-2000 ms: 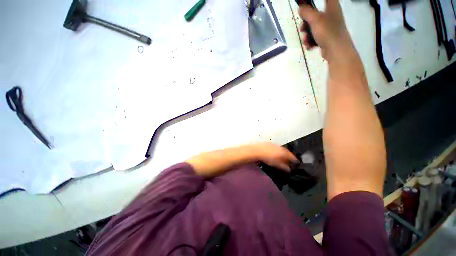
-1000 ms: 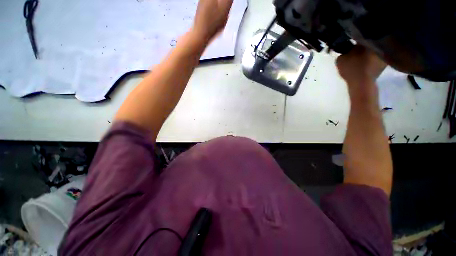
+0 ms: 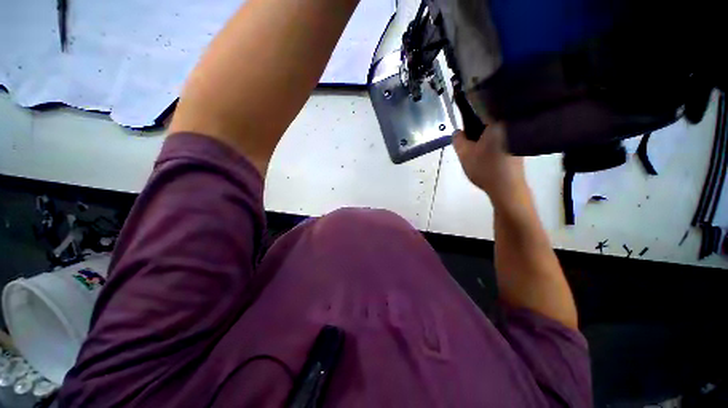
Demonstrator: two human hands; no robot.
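Note:
The straight knife cutting machine [image 3: 575,72] fills the upper right, its blue and black motor body large and close. Its grey base plate [image 3: 415,119] lies on the table beside the lay's right end. My right hand [image 3: 488,159] is at the machine's black handle, its fingers partly hidden under the motor. My left forearm reaches up over the lay; my left hand is cut off by the top edge. The paper marker [image 3: 120,56] covers the lay, with a dark fabric edge [image 3: 152,119] showing along its front.
Shears [image 3: 63,28] lie on the paper at upper left, partly cut off. Black offcuts [image 3: 568,195] lie on the white table [image 3: 343,159] at the right. A white bucket [image 3: 48,319] stands below the table edge at lower left, near floor scraps.
The base plate has turned and shifted slightly left, and the motor body looms larger. My right hand has moved left with it. My left arm has reached farther up, taking the hand out of view.

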